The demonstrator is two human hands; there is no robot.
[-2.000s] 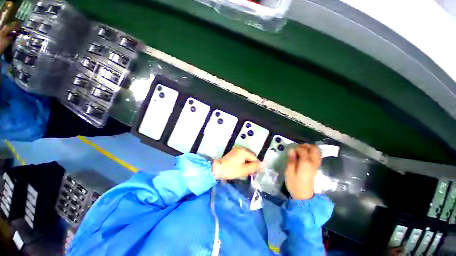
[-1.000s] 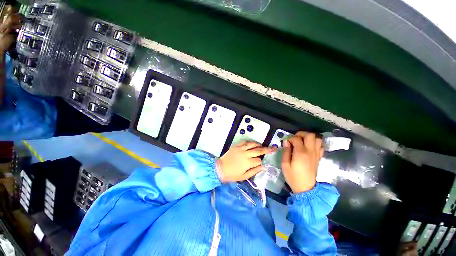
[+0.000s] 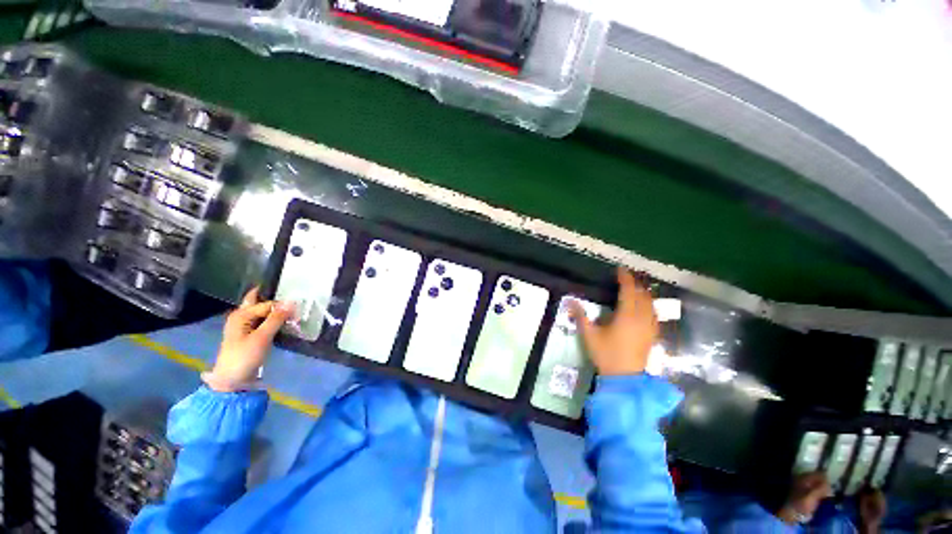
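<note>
A black foam phone tray (image 3: 352,353) lies in front of me with one row of several pale green phones or back covers (image 3: 444,318), dark camera circles toward the far side. My left hand (image 3: 251,339) grips the tray's near left corner, its fingertips over the lower end of the leftmost phone. My right hand (image 3: 622,329) is on the tray's right end, thumb over the camera end of the rightmost phone and fingers reaching to the far edge. A white square label (image 3: 564,381) shows on that phone. A shiny clear bit lies near my left fingertips.
Clear blister trays (image 3: 157,198) with small parts stand at left. Crinkled clear film (image 3: 720,360) and a small white piece (image 3: 667,309) lie right of the tray. A clear tray with a red-edged black device (image 3: 438,31) is above. Another person's hands (image 3: 809,495) are at lower right by more phones.
My hands have moved apart, the left from beside the right hand to the tray's left end. The dangling clear film no longer shows. The three-camera phone is now third, not fourth, from left.
</note>
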